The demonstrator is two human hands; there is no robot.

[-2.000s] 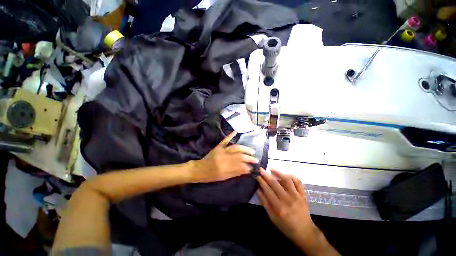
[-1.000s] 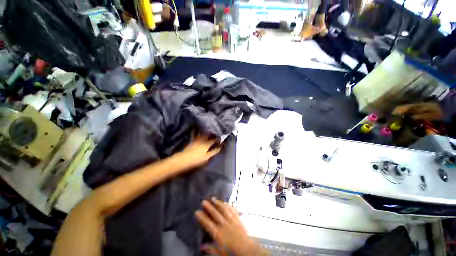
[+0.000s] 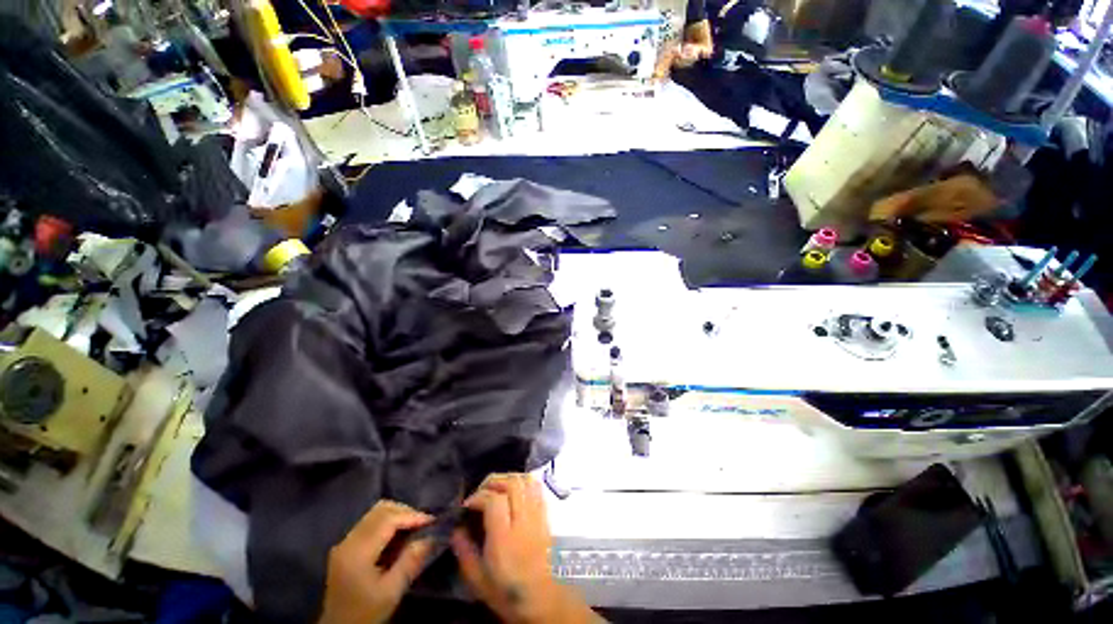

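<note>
The dark charcoal garment (image 3: 324,390) lies in a large soft heap left of the needle, its near part reaching the table's front edge. My left hand (image 3: 376,558) and my right hand (image 3: 507,542) pinch a dark edge of it between their fingertips, close together at the front. A pale strip of the garment shows along its right side. The white sewing machine (image 3: 763,347) stands to the right. Its presser foot area (image 3: 637,429) is right of the cloth, apart from my hands.
A printed ruler strip (image 3: 696,566) runs along the front edge. A black pouch (image 3: 909,527) lies at right. A cream-yellow machine (image 3: 61,396) and scraps are at left. Dark navy cloth (image 3: 684,201), thread spools (image 3: 860,265) and bottles (image 3: 466,107) are behind.
The garment has come away from the needle area and lies further left. My hands, apart one second ago, have come together on its edge near the front. The view has tilted up.
</note>
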